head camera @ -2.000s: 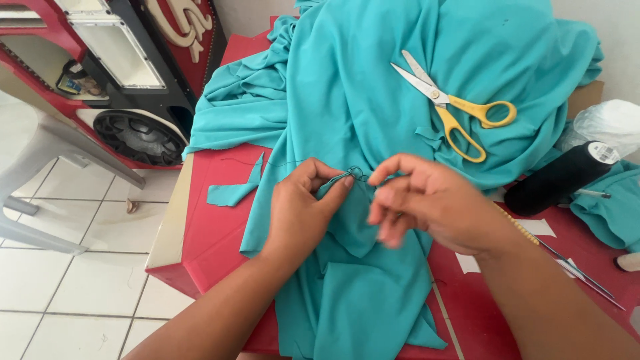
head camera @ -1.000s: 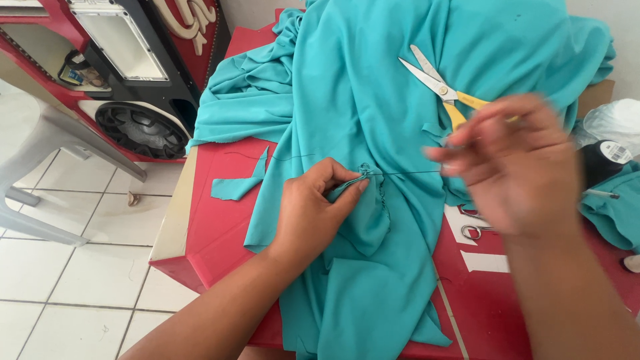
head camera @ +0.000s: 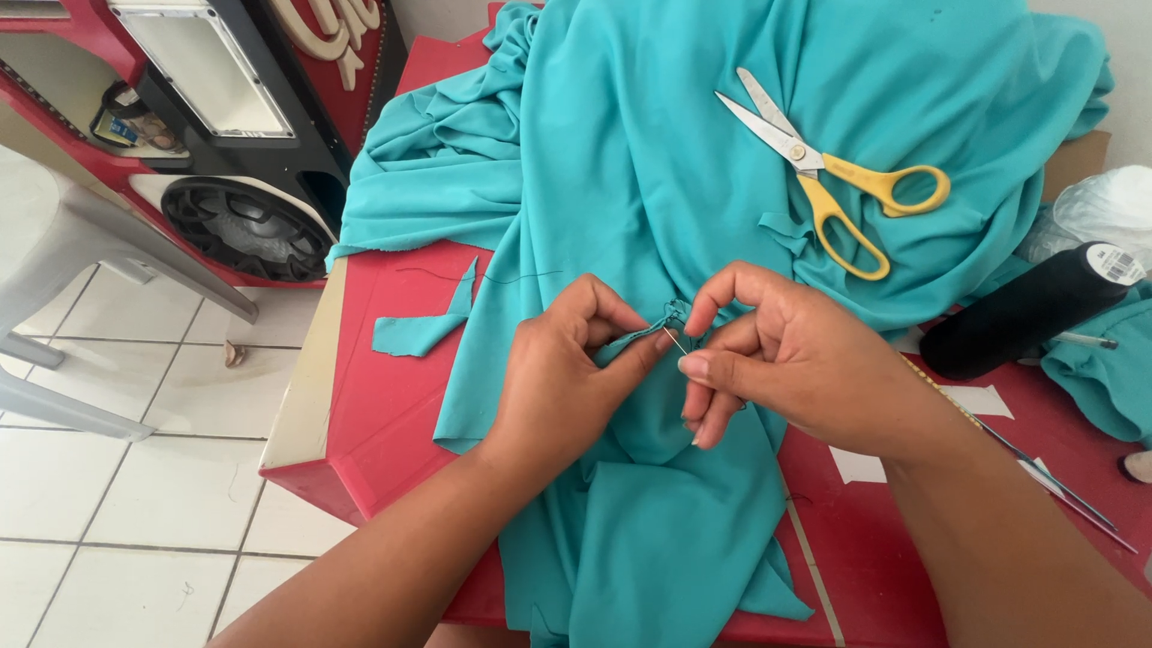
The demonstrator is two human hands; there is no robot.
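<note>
Turquoise fabric (head camera: 612,189) lies draped and folded over a red table. My left hand (head camera: 576,360) pinches a gathered edge of it between thumb and index finger. Close on the right, my right hand (head camera: 774,360) holds a thin sewing needle (head camera: 677,343) between its fingertips, with the needle's far end at the pinched edge. Dark thread forms loops around that edge, and a loose strand runs over the cloth to the left. Above my right hand, yellow-handled scissors (head camera: 814,171) rest on the fabric with their blades apart.
A black thread cone (head camera: 1017,310) lies at the right beside a plastic-wrapped bundle (head camera: 1102,211). Long thin metal tools (head camera: 1048,472) and white paper pieces (head camera: 855,465) are near my right forearm. A turquoise scrap (head camera: 418,331) lies left on the red tabletop (head camera: 387,396); a grey plastic chair (head camera: 81,234) stands beyond.
My right hand, raised to the right and blurred one second ago, is back beside my left hand at the fabric edge. My left hand has kept its pinch on the cloth.
</note>
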